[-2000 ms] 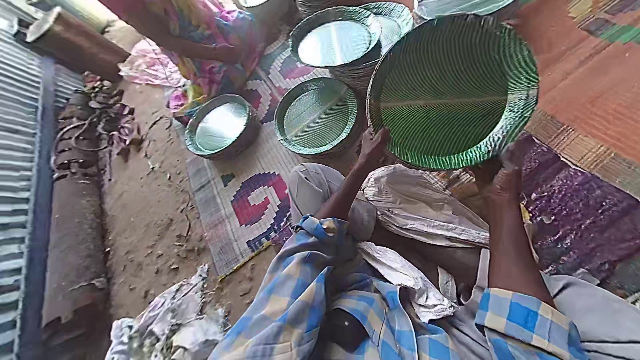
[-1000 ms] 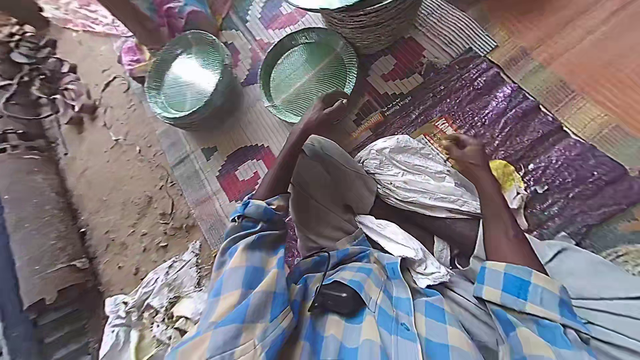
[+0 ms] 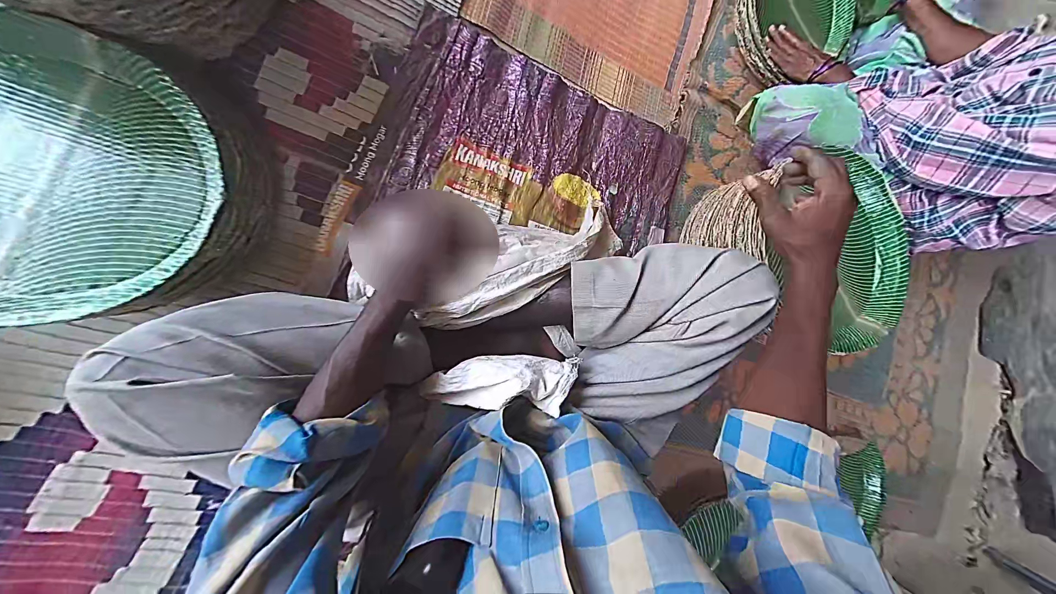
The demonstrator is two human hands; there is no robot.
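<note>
My right hand is at the edge of a stack of green leaf-patterned plates, whose tan fibrous rims show on its left side. Thumb and fingers come together at the top of those rims; whether they pinch one is unclear. My left hand is over my lap, blurred, beside a white woven sack; its fingers cannot be made out. At the far left lies a large round green plate on top of a stack.
Another person's hand rests by a second stack of green plates at the upper right. A purple plastic sheet with printed yellow packets lies ahead on patterned mats. More green plate edges show beside my right sleeve.
Two seconds ago both hands held up a green plate; one second ago it was out of them. My right hand has since moved right to the plate stack. The view has swung right.
</note>
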